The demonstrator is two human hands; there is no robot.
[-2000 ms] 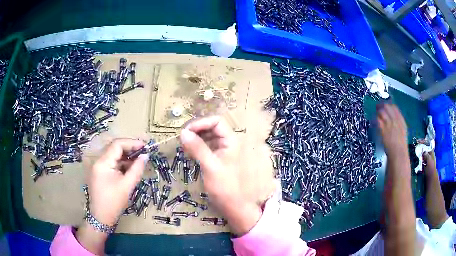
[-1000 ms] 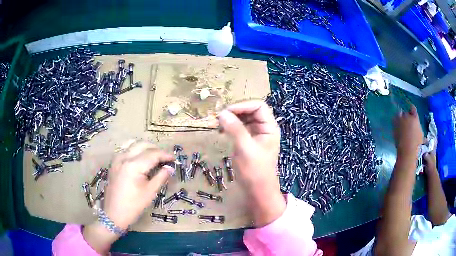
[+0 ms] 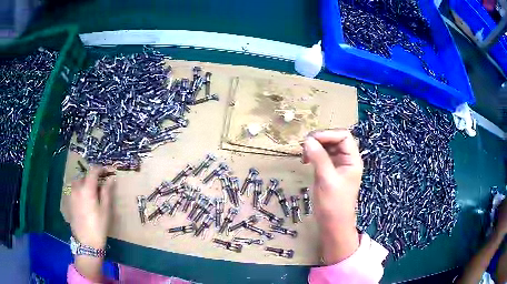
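My left hand point(image 3: 92, 202) is at the lower edge of the left pile of dark metal parts point(image 3: 125, 105), blurred, its fingertips by parts; whether it grips one I cannot tell. My right hand point(image 3: 336, 183) is raised over the right side of the cardboard sheet point(image 3: 183, 138), thumb and fingertips pinched. A thin applicator stick seems to be in its fingertips, barely visible. The stained cardboard pad point(image 3: 272, 105) lies at centre-back with white paste point(image 3: 288, 115) on it. A loose group of parts point(image 3: 211, 202) lies spread between my hands.
A wide right pile point(image 3: 408, 166) lies on green surface. A blue bin point(image 3: 400, 75) with parts stands back right, a white bottle point(image 3: 309, 60) beside it. A green crate point(image 3: 41, 138) stands far left. A white rag point(image 3: 465, 119) lies right. Another person's arm point(image 3: 486, 252) shows lower right.
My left hand has moved left from the centre group to the left pile. My right hand stays raised beside the pad. The view has shifted left, showing more green crate and the whole loose group.
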